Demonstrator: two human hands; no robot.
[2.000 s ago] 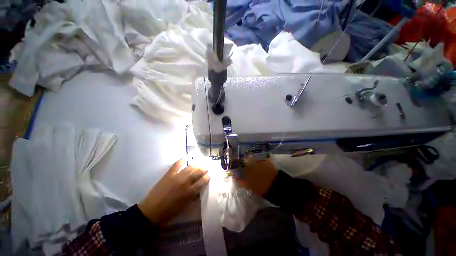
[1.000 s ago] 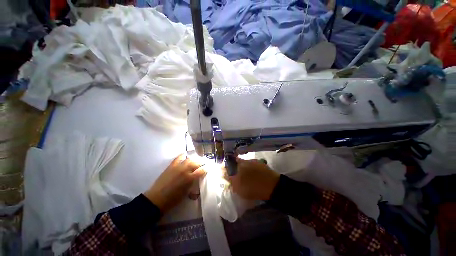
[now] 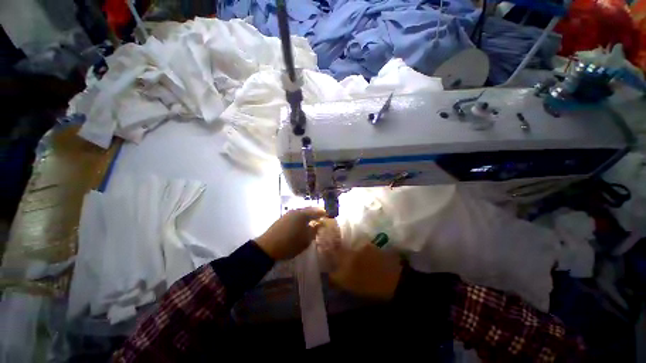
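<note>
The white sewing machine has its needle area in bright light. My left hand has its fingertips at the front of the presser foot, on the top of a narrow white fabric strip that hangs towards me. My right hand is blurred, just right of the strip, with its fingers at the cloth near the strip's upper part. A small green item shows at my right hand. A white garment piece lies bunched under and right of the machine arm. Glare hides the needle point.
A stack of white strips lies fanned out at the left. A rumpled white heap lies behind the bed, with a blue cloth heap further back. Brown plastic-wrapped surface is at far left. Dark loop handles lie at right.
My right hand has moved back from the needle towards me. The green item now shows more clearly. My left hand stays by the foot. The view has shifted, and the strip's lower end now shows.
</note>
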